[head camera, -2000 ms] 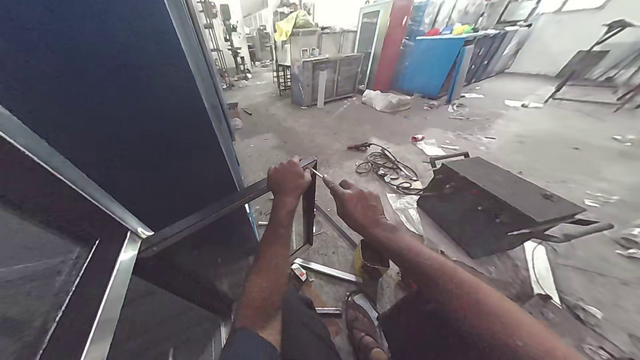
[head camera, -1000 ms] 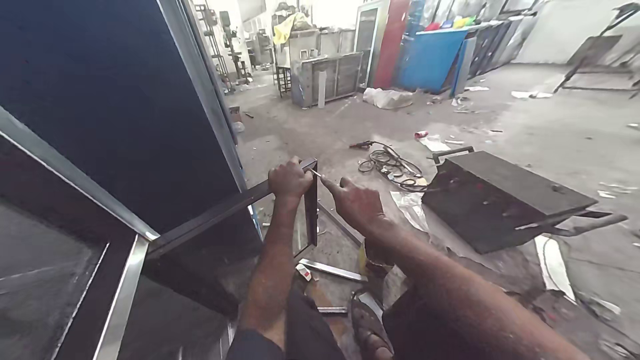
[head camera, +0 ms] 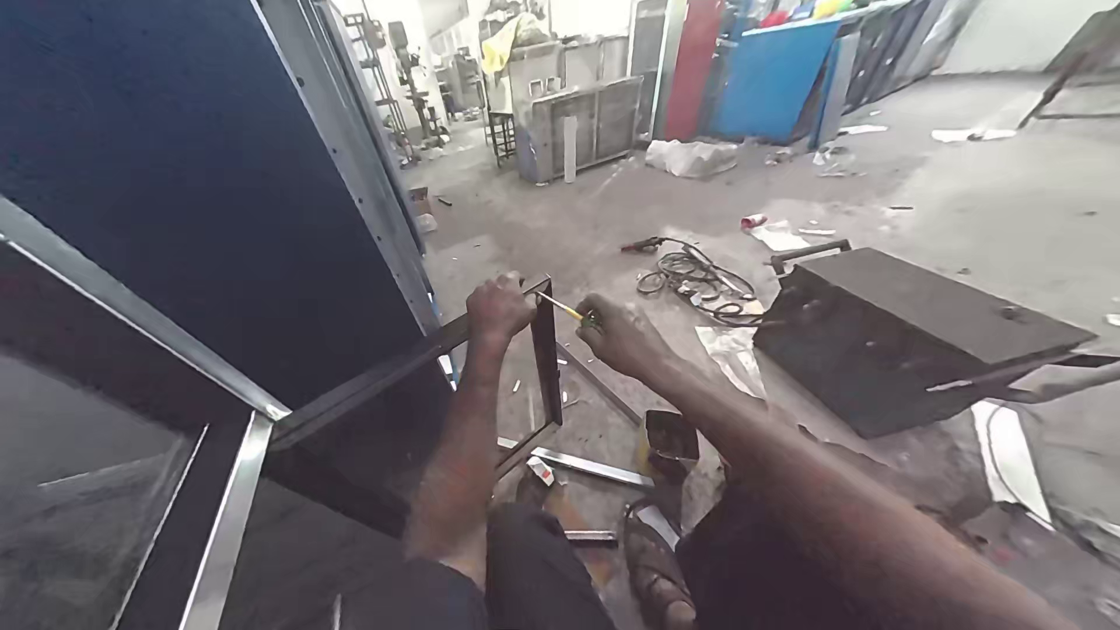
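My left hand (head camera: 501, 308) grips the top bar of a dark metal frame (head camera: 376, 376) near its far corner. In my right hand (head camera: 617, 328) is a screwdriver (head camera: 567, 310) with a yellow and green handle. Its shaft points left to the frame's top corner, close to my left fingers; whether the tip sits on a screw is too small to tell. The frame's upright (head camera: 546, 359) runs down from that corner. At its near end the frame meets a larger panel with bright metal edging (head camera: 229, 516).
A tall dark blue panel (head camera: 175, 175) stands at left. On the floor lie a coiled cable (head camera: 691, 276), a dark metal box with handles (head camera: 910, 332), a metal strip (head camera: 595, 466) and scraps. A small open container (head camera: 671, 436) stands near my foot. Cabinets (head camera: 586, 127) stand farther back.
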